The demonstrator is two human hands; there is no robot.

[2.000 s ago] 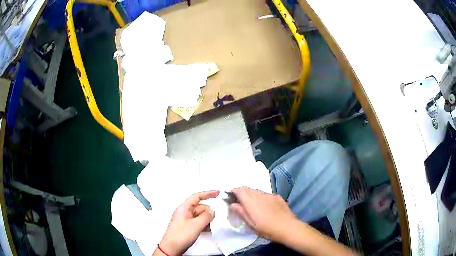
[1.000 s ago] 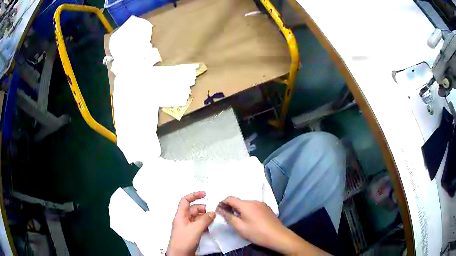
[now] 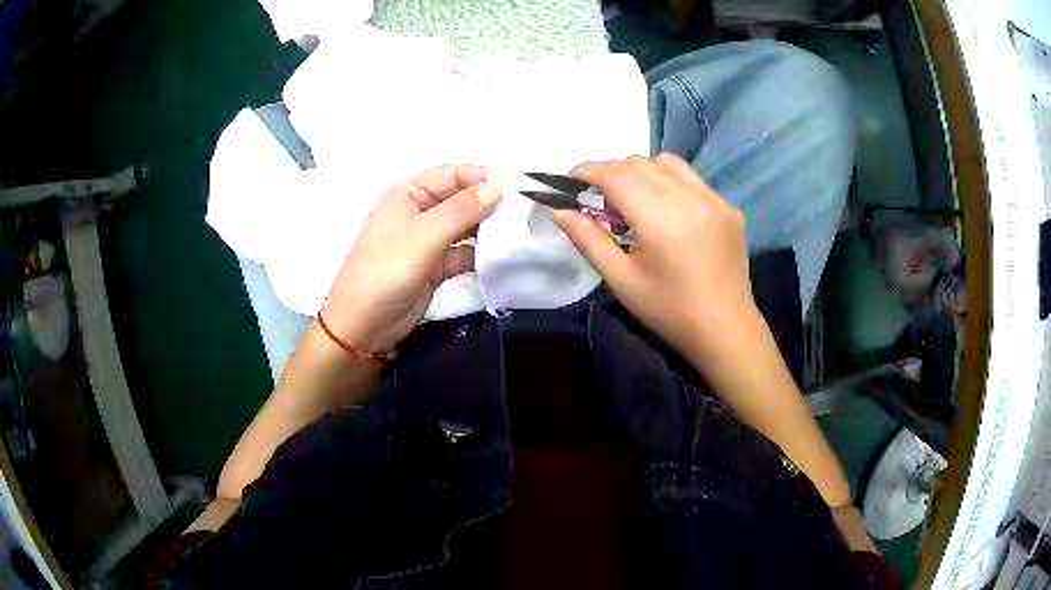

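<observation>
White garment pieces [image 3: 380, 110] lie spread over my lap, bright and washed out. My left hand [image 3: 421, 236], with a red string at the wrist, pinches the edge of a small white piece [image 3: 536, 267] between thumb and fingers. My right hand [image 3: 663, 236] holds dark thread snips [image 3: 559, 191]. Their two pointed blades are apart and point left toward my left fingertips, with a small gap between. Any thread at the cloth edge is too fine to tell.
A grey-green speckled sheet [image 3: 496, 25] lies beyond the lap. A white table with a brown edge [image 3: 974, 231] runs along the right. Metal stand legs [image 3: 98, 334] are on the left over green floor. My jeans knee [image 3: 766, 110] is at the right.
The view has tilted down, so the cart is out of the picture and my dark jacket shows. My right hand has moved slightly away from my left fingertips, and the snips' open blades now show clearly.
</observation>
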